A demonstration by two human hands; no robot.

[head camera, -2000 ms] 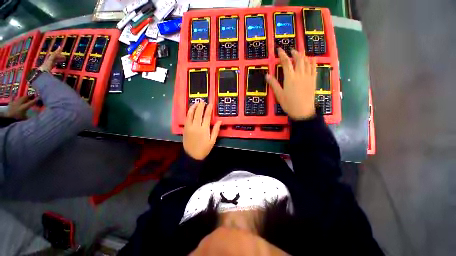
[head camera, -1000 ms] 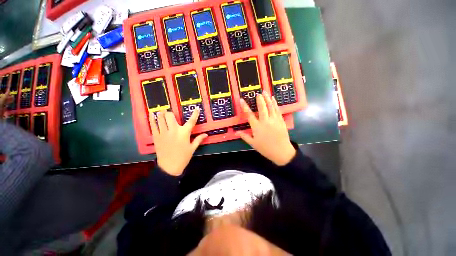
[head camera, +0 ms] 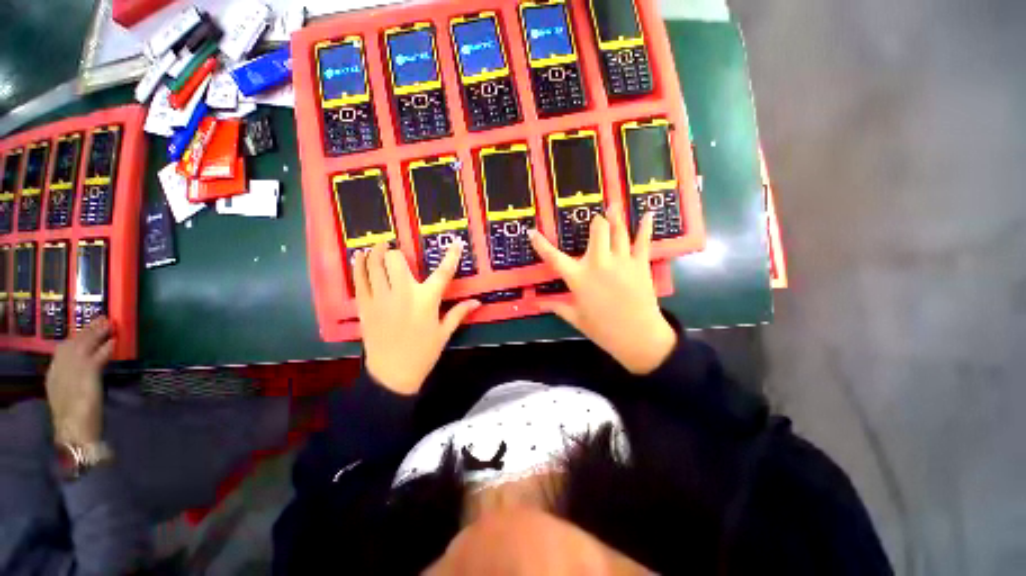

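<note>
A red foam phone tray [head camera: 512,23] lies in front of me, with two rows of black keypad phones trimmed in yellow. Several back-row phones have lit blue screens, such as this keypad phone [head camera: 416,81]; the back-right one is dark. The front-row screens are dark. My left hand [head camera: 405,309] is spread over the front-left phones, fingertips on their keypads. My right hand [head camera: 613,287] is spread over the front-right phones, fingertips on their keypads. Neither hand grips a phone. My fingers hide parts of the keypads. Another tray shows beneath the front edge.
Loose batteries [head camera: 217,158] are heaped left of the tray on the green bench [head camera: 225,293]. Farther left is another phone tray [head camera: 126,225] with a neighbouring person's hand [head camera: 79,383] at its front edge. A white board [head camera: 107,56] lies at the back. A red tray edge shows beyond the bench's right end.
My right hand has moved from the back row to the front row, and my left hand stays at the front left. More front-left back-row surroundings shifted with the view. The neighbour's hand moved to their tray's front edge.
</note>
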